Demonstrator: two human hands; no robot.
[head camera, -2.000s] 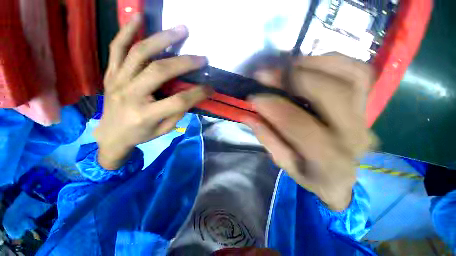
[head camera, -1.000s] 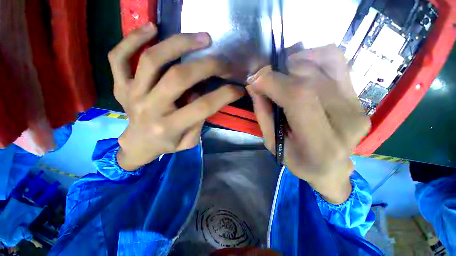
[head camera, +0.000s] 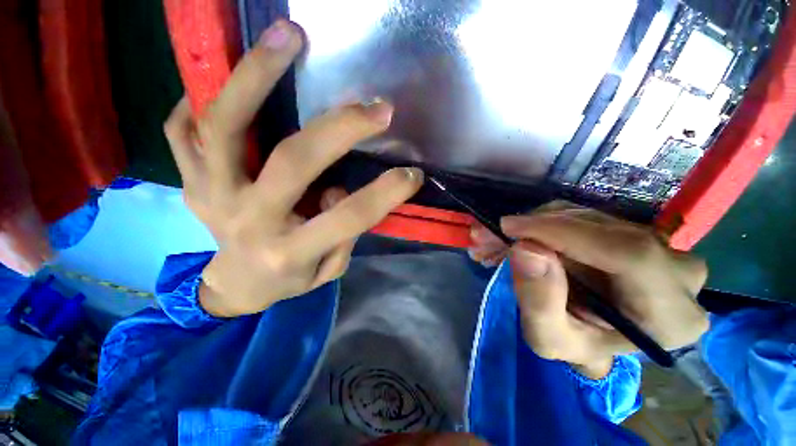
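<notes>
An opened tablet housing (head camera: 515, 185) lies in a red foam tray (head camera: 749, 144), with its large silver area (head camera: 524, 78) and circuit board (head camera: 672, 109) showing. My left hand (head camera: 279, 196) lies spread over the housing's near left corner, a fingertip pressing on the black near edge. My right hand (head camera: 611, 270) holds slim black tweezers (head camera: 593, 300) like a pen, their points at the black edge beside that left fingertip. Whether a thin cable lies at the points cannot be told.
Red foam trays (head camera: 74, 96) stand at the left on the dark green worktop (head camera: 742, 239). A person's blue sleeve (head camera: 755, 361) shows at the right edge. The wearer's blue smock (head camera: 218, 366) is below.
My right hand has moved right and nearer to me, and the tweezers have tilted from upright to slanting, points at the black edge. My left hand stays on the near left corner.
</notes>
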